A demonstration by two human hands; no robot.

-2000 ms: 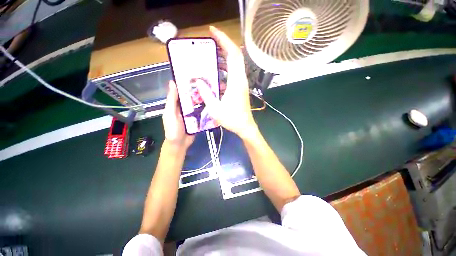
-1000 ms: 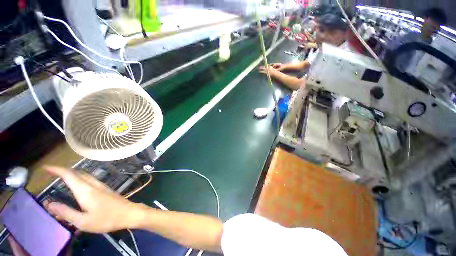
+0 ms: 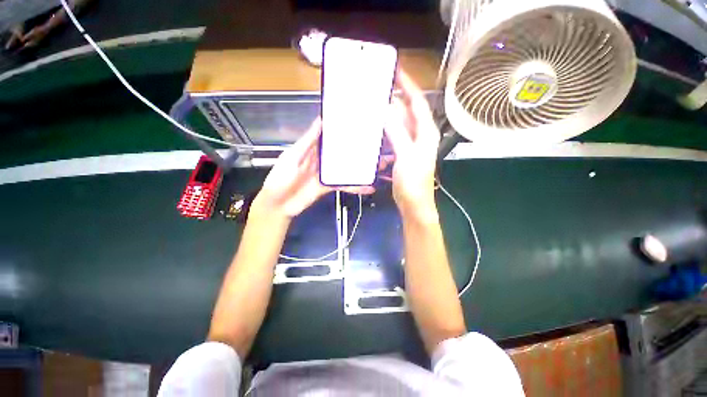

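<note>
A smartphone with a bright white lit screen is held upright in front of the tester. My left hand grips its lower left side and bottom edge. My right hand is at its right side, fingers at the edge and partly hidden behind it. The red keypad phone lies on the green bench at the left, with a small black-and-gold part beside it. Two dark-blue plates with white slotted edges lie side by side below my hands.
The tester with a tan top stands behind the smartphone, with a white object on it. A round fan stands at the right. A white cable loops on the bench. A white round item lies far right, near a blue item.
The view has swung from the right back to the bench. The smartphone's screen faces me again and is now plain white, without the earlier picture. My right thumb has left the screen.
</note>
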